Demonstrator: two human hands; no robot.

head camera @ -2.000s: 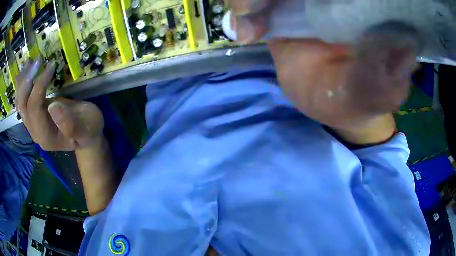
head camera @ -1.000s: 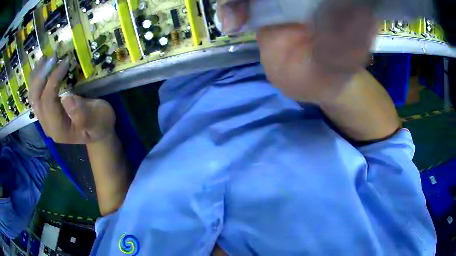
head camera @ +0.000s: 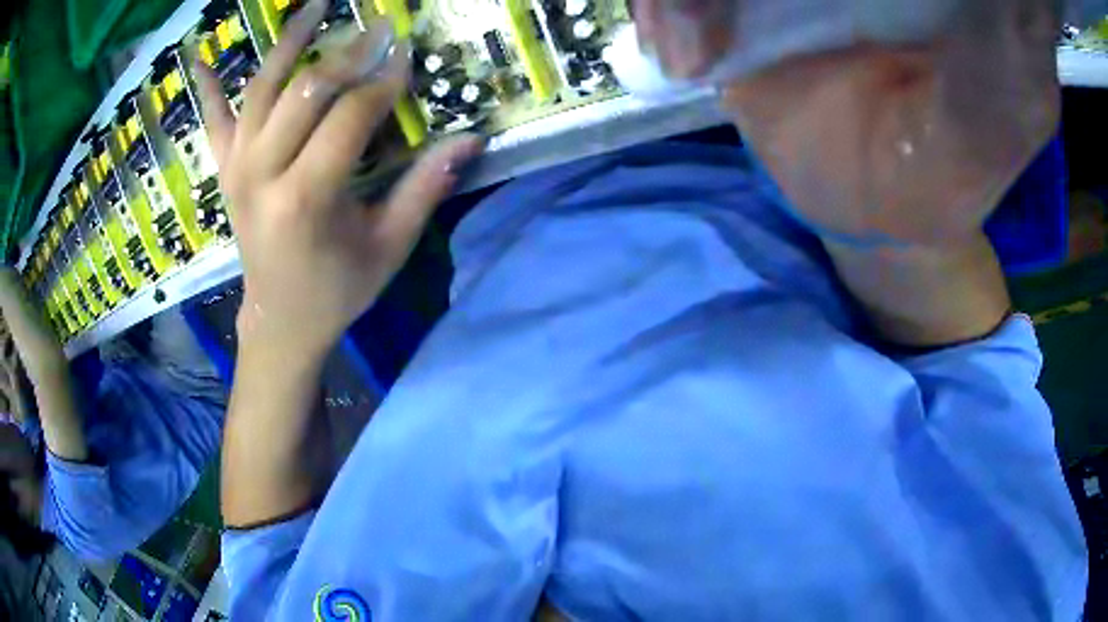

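A row of pale circuit boards [head camera: 489,88] with silver-topped capacitors and upright yellow strips [head camera: 530,51] runs along the top left. My left hand [head camera: 298,201] is over the boards, fingers spread, holding nothing visible; whether the fingertips touch a board is unclear. My right hand [head camera: 881,152] is closed around a translucent whitish glue bottle [head camera: 838,34], blurred and cut off by the top edge. The bottle's white rounded tip [head camera: 639,63] is at the boards' near edge. My right hand hides the boards behind it. A thin blue line crosses my right wrist.
The metal rail [head camera: 571,136] runs along the boards' near side. Another person's forearm [head camera: 51,383] and blue sleeve [head camera: 128,480] are at the far left. A green tray [head camera: 55,109] is at the top left. A blue bin [head camera: 1033,219] is below the rail at right.
My left hand has moved up and right, further over the boards, with its fingers spread wider. The view has shifted, showing more of the row and the other person at left. My right hand still holds the bottle.
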